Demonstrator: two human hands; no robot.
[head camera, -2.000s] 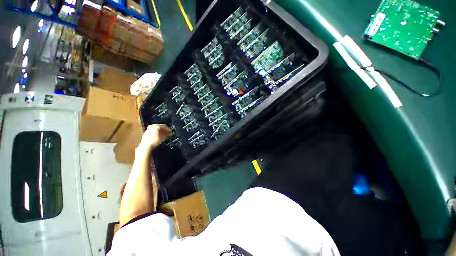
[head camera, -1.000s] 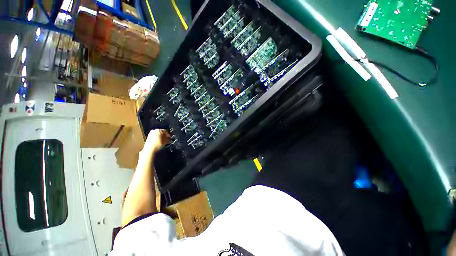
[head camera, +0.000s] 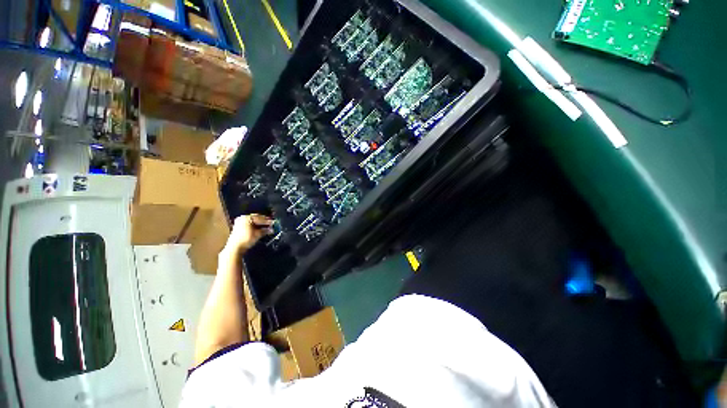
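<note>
A black board tray (head camera: 476, 89) stands tilted in view, with rows of green circuit boards (head camera: 410, 86) on edge in its slots. My left hand (head camera: 253, 230) reaches over the tray's near-left side, with its fingertips at the boards there. The fingers are too small and blurred to tell if they grip one. Another green circuit board (head camera: 618, 28) lies flat on the green bench at the top right, with a thin black cable (head camera: 638, 116) looping from its edge. A small skin-toned and blue patch shows at the lower right edge, perhaps my right hand, cut off.
White strips (head camera: 544, 78) lie along the green bench edge (head camera: 638, 195). More black trays (head camera: 446, 185) are stacked under the top one. Cartons (head camera: 177, 190) and a white cabinet (head camera: 72, 283) stand at the left. An open carton (head camera: 315, 339) is below the tray. A blue thing shows under the bench.
The view has shifted, so the tray and bench sit further left and higher in the picture. My left hand stays at the tray's near-left part, with its fingers slightly changed.
</note>
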